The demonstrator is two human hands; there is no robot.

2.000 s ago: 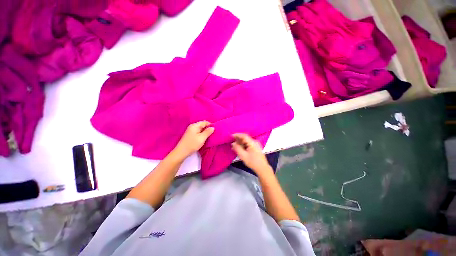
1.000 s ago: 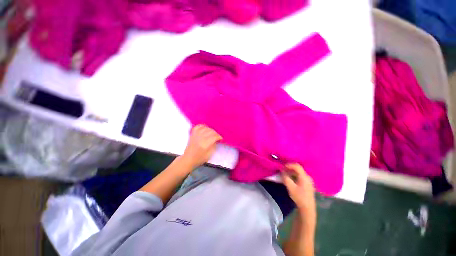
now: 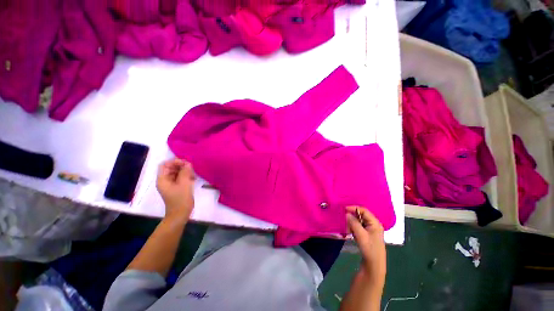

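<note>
A bright magenta jacket (image 3: 255,164) lies spread on the white table, one sleeve (image 3: 322,106) pointing up and right. A small shiny round button (image 3: 324,205) shows near its lower edge. My left hand (image 3: 176,182) is at the jacket's left edge with fingers bent; whether it grips cloth is unclear. My right hand (image 3: 365,228) is at the lower right edge, thumb and fingers closed around a small, thin dark tool, mostly hidden. A small dark strip (image 3: 209,186) shows beside the jacket's lower left edge.
Magenta garments (image 3: 164,30) are piled along the table's far side. A black phone (image 3: 126,171), a small orange-and-pale item (image 3: 71,177) and a dark cylinder (image 3: 24,161) lie at left. Cream bins (image 3: 446,51) with magenta garments stand right. A bent wire (image 3: 401,297) lies on the green floor.
My hands have moved apart, my left hand out to the jacket's left edge and my right hand to its lower right. The jacket lies flatter, with the button in view. The camera view has shifted.
</note>
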